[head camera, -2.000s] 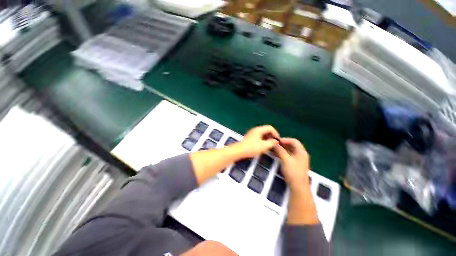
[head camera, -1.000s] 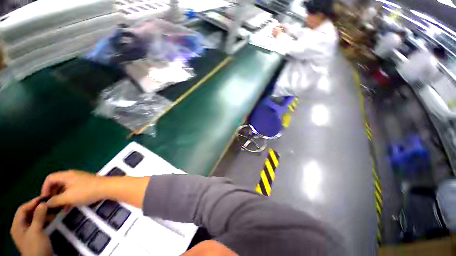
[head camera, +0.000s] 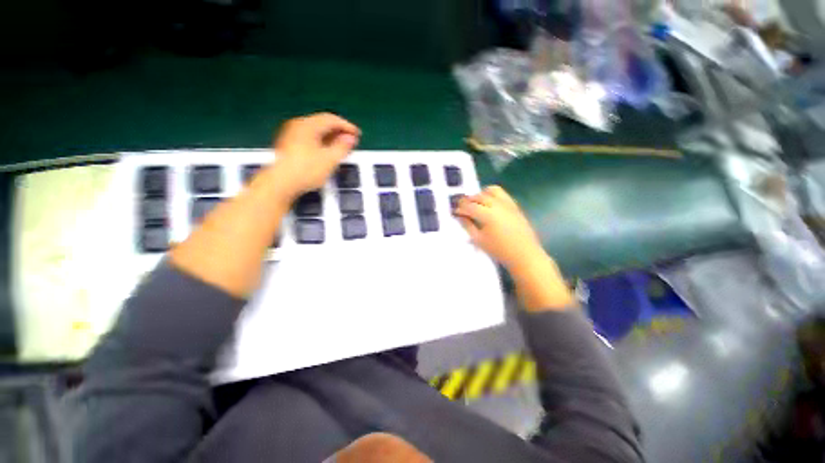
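The white foam tray (head camera: 362, 294) lies in front of my body, with rows of small black housings (head camera: 309, 231) in its pockets. My right hand (head camera: 493, 222) is at the tray's right end, its fingertips on a black housing (head camera: 457, 201) in the last column. Whether the fingers grip it or only touch it is blurred. My left hand (head camera: 312, 154) is raised over the tray's far edge, fingers curled with the thumb near the index finger. Whether anything is between them cannot be seen.
A cream board with yellow marks (head camera: 63, 262) shows at the left. Crumpled clear bags (head camera: 511, 99) lie on the green mat (head camera: 398, 108) at the far right. A blue stool (head camera: 624, 303) stands on the grey floor beyond the bench's right side. Dark shapes lie at the back left.
The view has swung back from the aisle to the tray. My hands, earlier together around a dark part, are now apart, the right one down at the tray's right end.
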